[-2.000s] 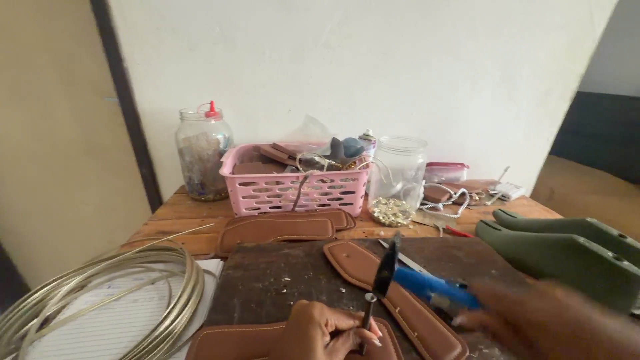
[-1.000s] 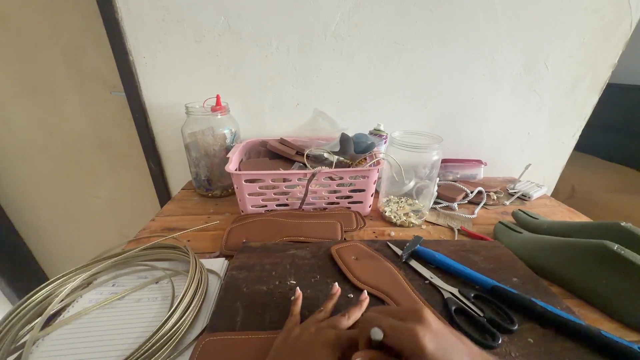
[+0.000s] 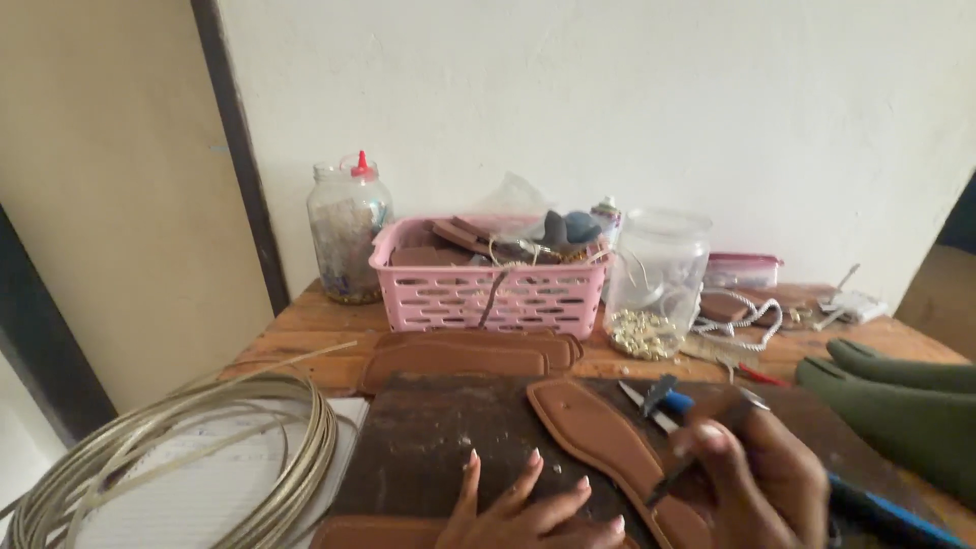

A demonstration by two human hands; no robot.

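Observation:
My left hand [image 3: 534,515] lies palm down with spread fingers at the bottom centre, over a brown leather sole piece [image 3: 374,532] on the dark board [image 3: 427,427]. Raised over the right part of the board, my right hand [image 3: 762,473] pinches a small dark tool [image 3: 671,482], blurred, its kind unclear. Under and beside that tool lies a second brown stitched sole [image 3: 591,431]. Behind my right hand, a blue-handled hammer [image 3: 667,396] lies on the board, its handle partly covered. A scissor blade [image 3: 633,396] shows next to the hammer head; the scissors' handles are mostly hidden.
Coiled cord [image 3: 320,435] rests on a lined notebook [image 3: 191,480] at left. Behind the board are more soles [image 3: 457,357], a pink basket [image 3: 488,301], a glass jar [image 3: 347,229] and a clear jar of metal studs [image 3: 648,335]. Green shoe lasts [image 3: 892,412] stand at right.
Two seconds ago my right hand held the hammer; one second ago it lay on the board. My right hand has since risen to the right with a small dark tool in its fingers.

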